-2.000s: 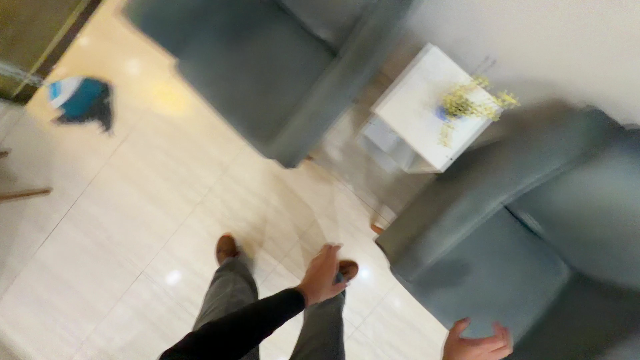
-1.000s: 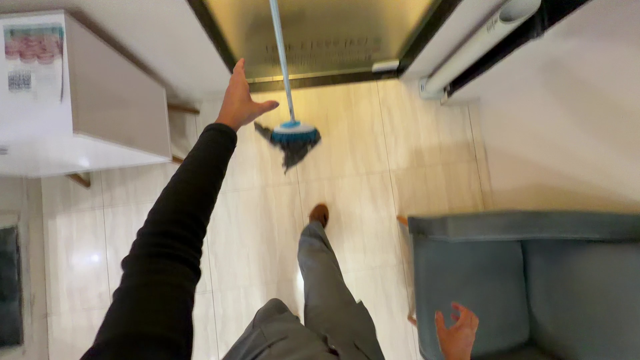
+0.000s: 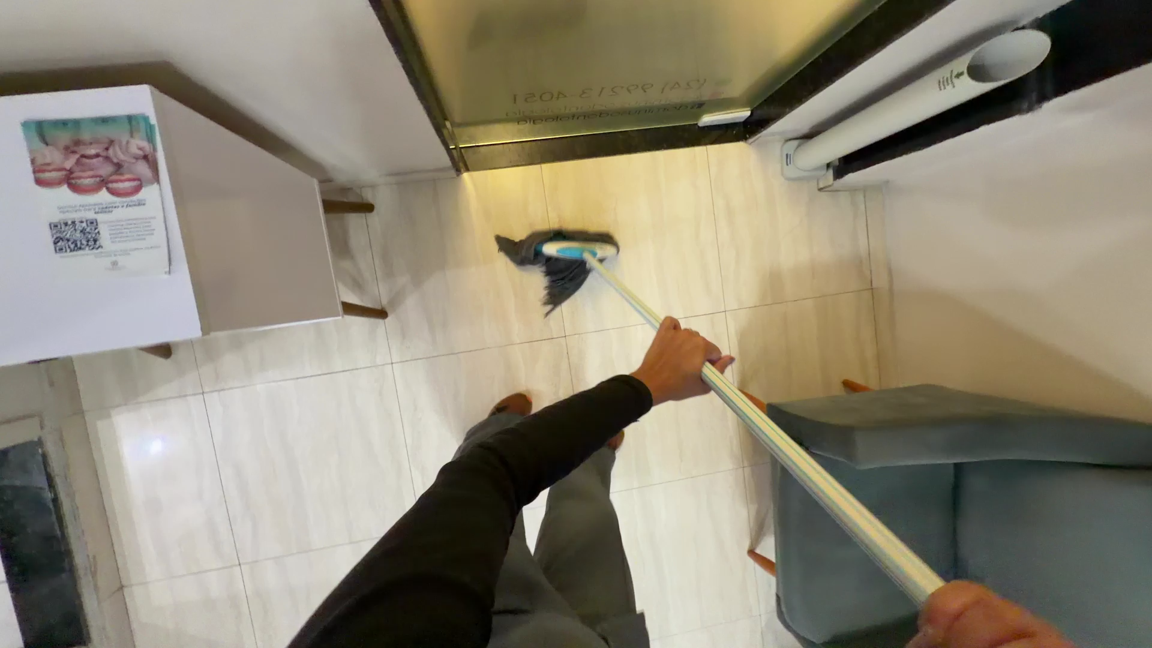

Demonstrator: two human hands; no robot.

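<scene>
A long pale pole (image 3: 810, 477) runs from the lower right up to a white and blue broom head (image 3: 579, 250) on the tiled floor. Dark grey cloth (image 3: 565, 281) is wrapped round the head, and one part trails off to the left. Around the middle of the pole my left hand (image 3: 681, 362) is closed, at the end of a black sleeve. My right hand (image 3: 985, 619) grips the upper end of the pole at the bottom right edge; part of this hand is out of view.
A frosted glass door (image 3: 612, 63) bearing writing stands ahead. On the left is a white cabinet (image 3: 256, 225) on wooden legs, with a printed sheet (image 3: 99, 193) on top. A grey armchair (image 3: 864, 531) is at the lower right; a white tube (image 3: 909, 108) lies along the right wall.
Both hands have closed on the pole; one second ago they were apart from it. The pole leaned toward the door then and now slants toward me. The view has turned from the armchairs to the door.
</scene>
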